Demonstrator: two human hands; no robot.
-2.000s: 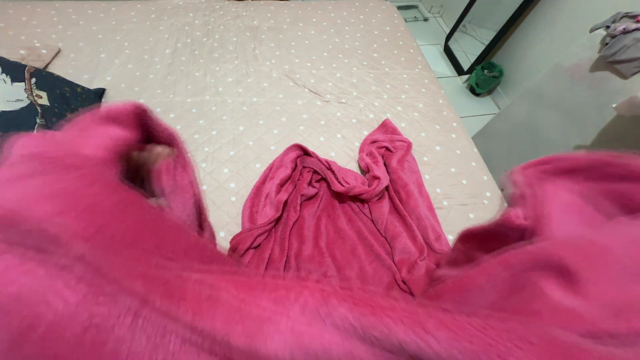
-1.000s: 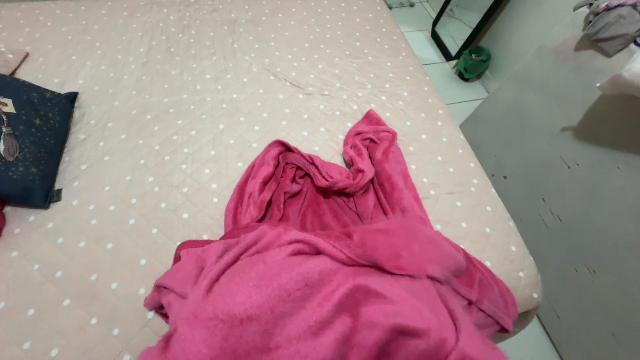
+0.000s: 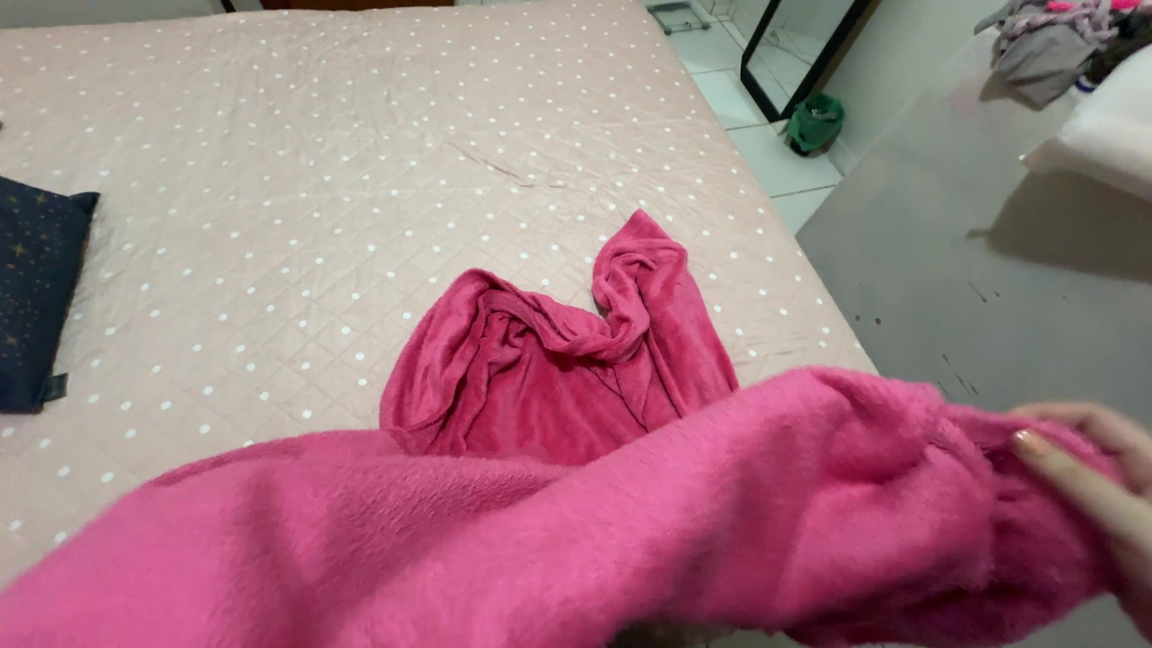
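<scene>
A pink plush blanket (image 3: 576, 522) spans the lower part of the head view, its near part lifted and its far part lying bunched on the bed. At the right edge my right hand (image 3: 1089, 477) grips a gathered edge of it, the thumb on top. My left hand does not show. The bed bears a pale pink quilted bedspread with white dots (image 3: 297, 198), which lies under the far folds of the blanket.
A dark blue cushion (image 3: 36, 288) lies on the bed at the left. Right of the bed stand a grey panel (image 3: 936, 297) with clothes (image 3: 1053, 54) on it, a black-framed mirror (image 3: 796, 54) and a bin with a green bag (image 3: 814, 124) on the tiled floor.
One second ago the blanket's near part lay lower and no hand showed; now it is raised and stretched toward the right, with my right hand in view on it.
</scene>
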